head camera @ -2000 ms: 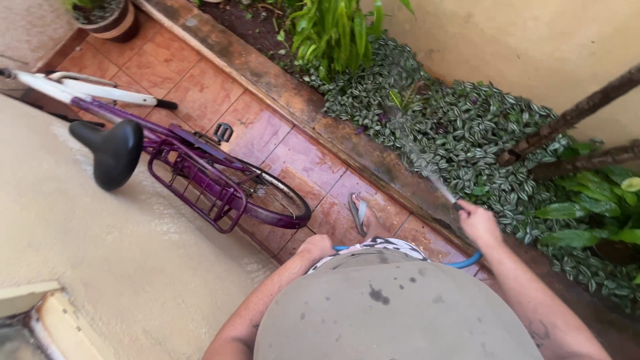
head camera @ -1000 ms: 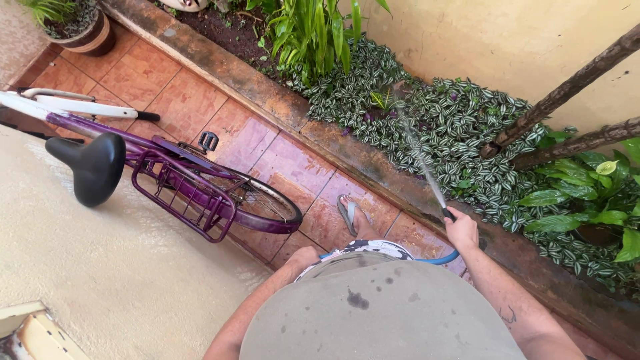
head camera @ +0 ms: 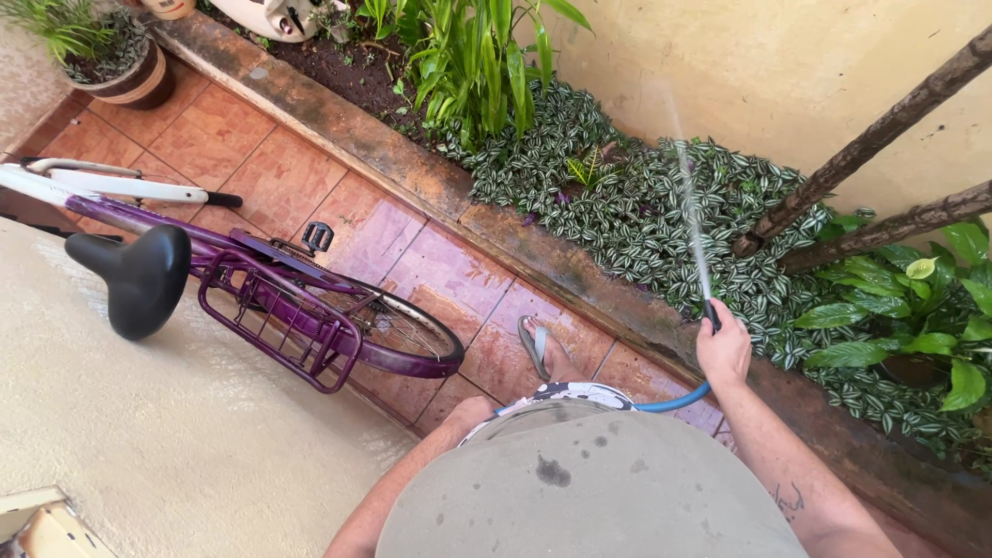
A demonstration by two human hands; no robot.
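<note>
My right hand [head camera: 725, 341] is closed around the black nozzle [head camera: 711, 314] of a blue garden hose [head camera: 676, 401]. A thin jet of water [head camera: 692, 213] leaves the nozzle over striped leafy ground cover [head camera: 620, 201] in the raised bed. From the right hand the hose loops down and passes in front of my waist. Near my left hip my left hand [head camera: 469, 415] has its fingers curled beside another bit of the blue hose; the shirt partly hides it, so its hold is not plain. My foot in a flip-flop [head camera: 536, 347] stands on the wet tiles.
A purple and white bicycle [head camera: 279, 310] stands along the wall on the left. The bed's low masonry curb [head camera: 387, 167] runs diagonally across the view. Two tree trunks [head camera: 868, 147] and a broad-leaved plant [head camera: 891, 325] are at the right, and a potted plant [head camera: 128, 74] is at the upper left.
The water jet has swung from pointing up and left to pointing almost straight up in the view, toward the yellowish wall. My right hand keeps hold of the nozzle.
</note>
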